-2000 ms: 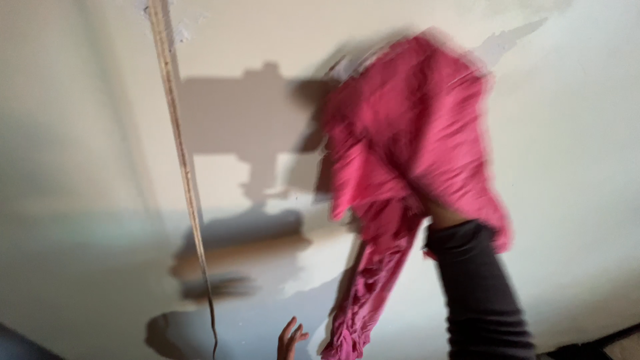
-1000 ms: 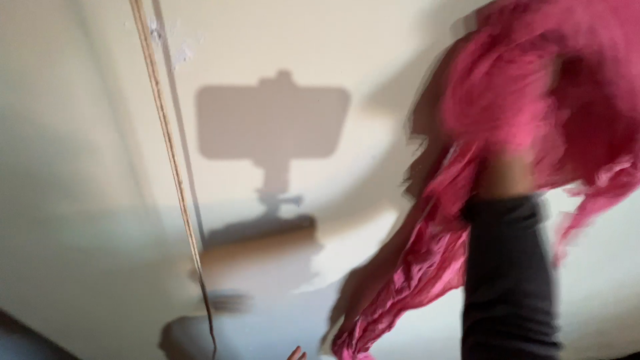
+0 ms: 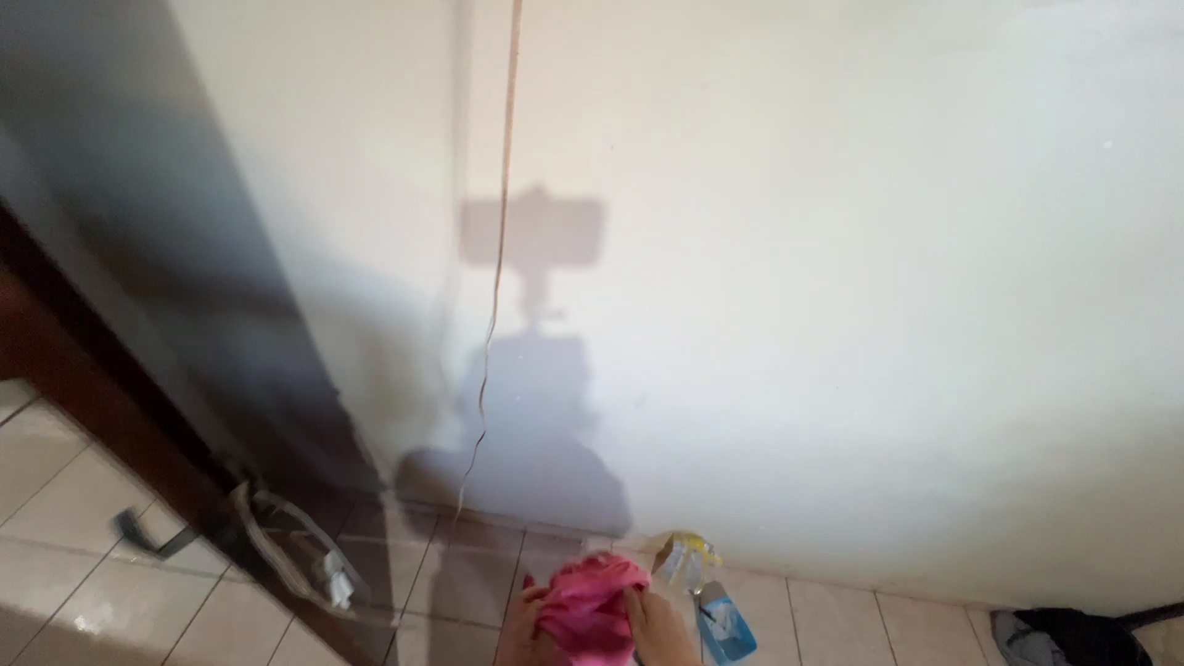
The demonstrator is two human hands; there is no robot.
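A pink cloth [image 3: 592, 606], bunched into a ball, is held between both hands low in the head view, above the tiled floor. My left hand [image 3: 523, 624] grips its left side. My right hand [image 3: 659, 627] grips its right side, the thumb pressed on the folds. A light wall [image 3: 832, 277] rises in front, with a thin cord [image 3: 505, 203] hanging down it and the shadow of a head and mounted device on it.
A clear and yellow plastic package [image 3: 684, 560] and a blue packet [image 3: 727, 629] lie on the floor by the wall. Dark cloth [image 3: 1064, 636] lies at bottom right. A brown door frame [image 3: 120, 444] with a handle [image 3: 153, 536] crosses the left side.
The pink cloth was spread out and hanging from my raised right hand against the wall; now it is bunched low between both hands. The view has shifted, showing floor and door frame.
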